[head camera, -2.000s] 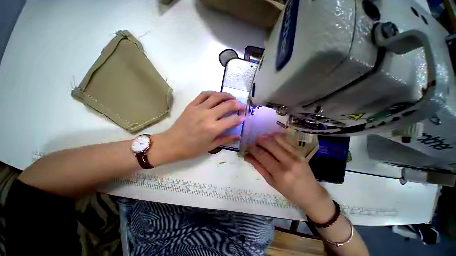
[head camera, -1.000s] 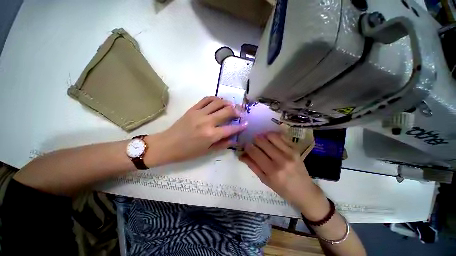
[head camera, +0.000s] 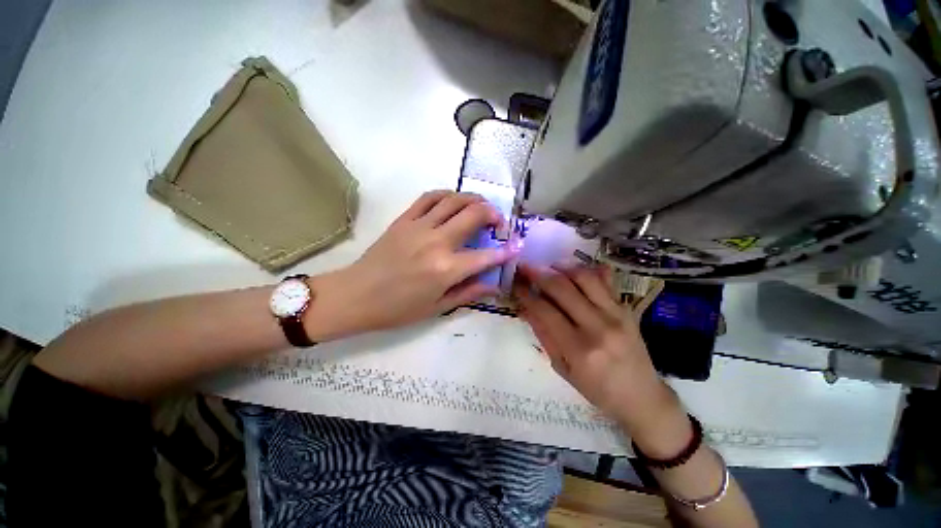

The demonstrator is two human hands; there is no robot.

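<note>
My left hand (head camera: 431,253) lies at the metal needle plate and bed (head camera: 496,155), with its fingertips in the bright light under the sewing machine head (head camera: 660,113). My right hand (head camera: 583,320) is just to the right, fingers bent down at the near side of the light. A khaki piece (head camera: 648,299) shows partly beside my right hand. The glare and my fingers hide the needle and the cloth edge, so what the fingertips hold is unclear. A khaki patch pocket (head camera: 263,170) with folded edges and loose thread ends lies flat to the left.
A dark smartphone (head camera: 681,328) with a bluish screen lies right of my right hand. Khaki cloth (head camera: 506,23) lies behind the bed at the top. A printed table ruler (head camera: 413,390) runs along the near edge. The machine head overhangs the right side.
The view shifted slightly and came back. My hands stay at the needle area, with only small finger movements. The patch pocket on the left has not moved on the table.
</note>
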